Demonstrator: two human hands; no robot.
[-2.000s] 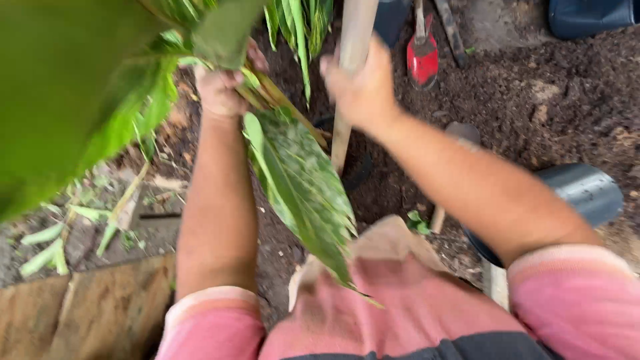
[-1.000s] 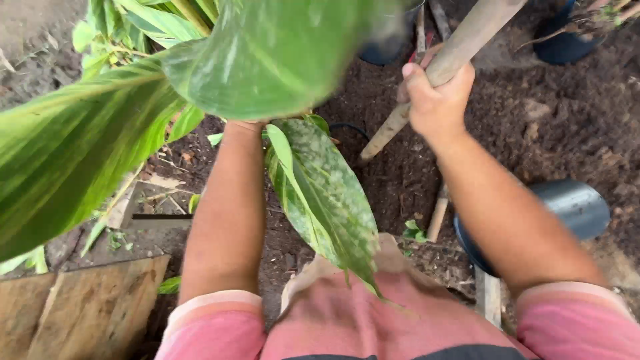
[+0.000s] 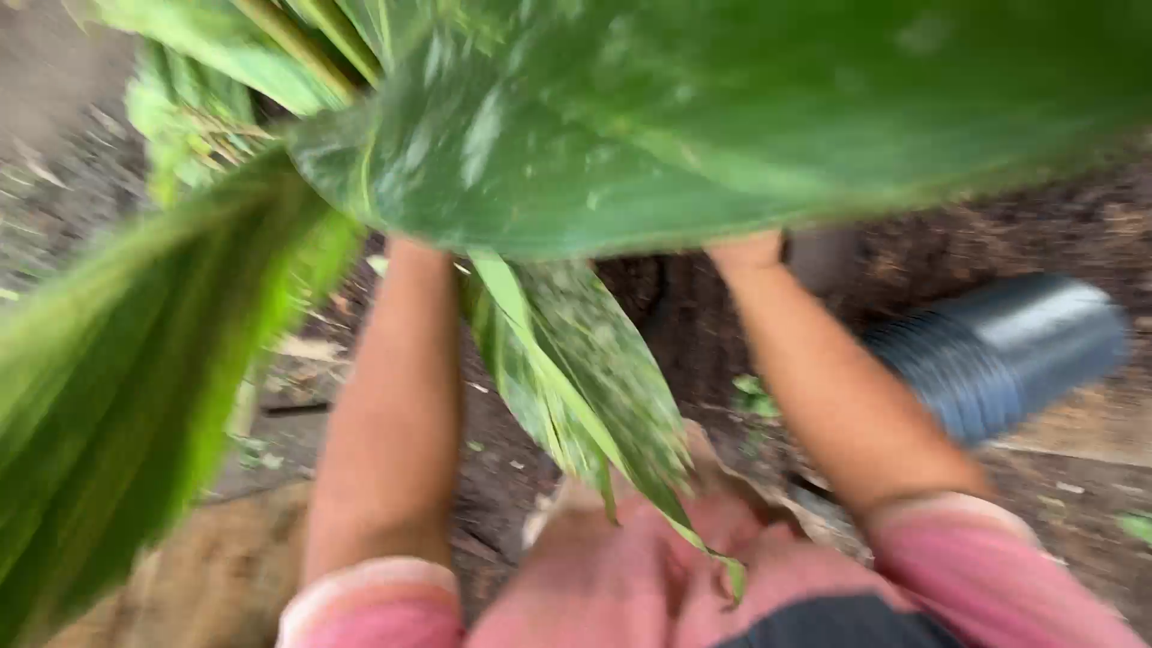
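Observation:
A large green leaf (image 3: 630, 135) of a broad-leaved plant crosses the upper view and covers both my hands. Only the wrist of my left hand (image 3: 418, 247) shows below its edge, beside a mottled, pale-streaked leaf (image 3: 594, 378) that hangs toward my shirt. At the leaf's lower right edge, part of my right hand (image 3: 747, 250) or wrist is visible; its fingers are hidden. What either hand holds cannot be seen. Another long leaf (image 3: 153, 360) spreads blurred at the left, and plant stems (image 3: 306, 40) rise at the upper left.
A black plastic pot (image 3: 1008, 351) lies on its side by my right forearm. Dark soil (image 3: 702, 333) lies between my arms. A wooden board (image 3: 216, 567) is at the lower left, with leaf scraps on the ground. A small green sprig (image 3: 754, 396) lies near my right forearm.
The big leaf has swung rightward across the view and now hides my hands. The wooden pole that my right hand gripped a second ago is not visible.

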